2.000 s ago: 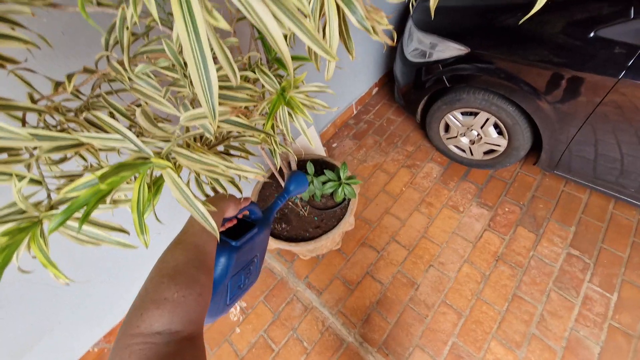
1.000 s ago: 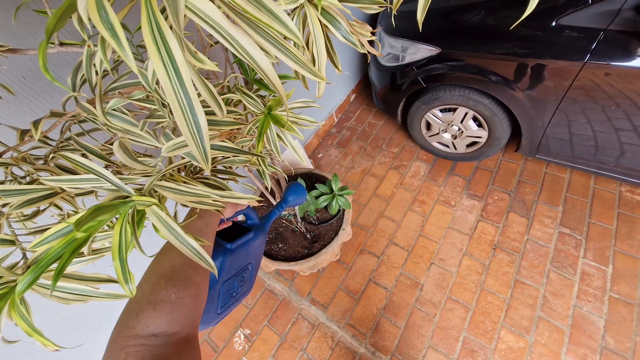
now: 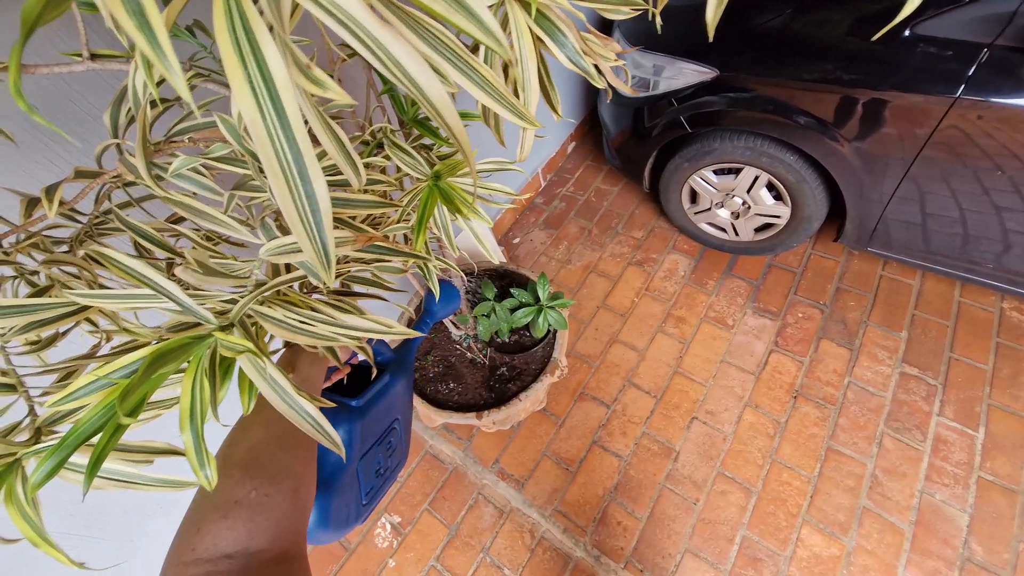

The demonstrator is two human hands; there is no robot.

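Observation:
My left hand is closed around the handle of a blue plastic watering can, partly covered by striped leaves. The can's spout head is over the left part of a round planter with dark soil. A small green leafy plant grows at the right of the soil, to the right of the spout. A large variegated plant with long green and cream leaves spreads over the left side and partly hides my hand. Whether water is flowing cannot be told. My right hand is out of view.
A black car stands at the upper right, its front wheel on orange brick paving. A pale wall runs behind the planter and the large plant.
The spout head has shifted left over the planter, farther from the small green plant. My left hand has kept its hold on the can.

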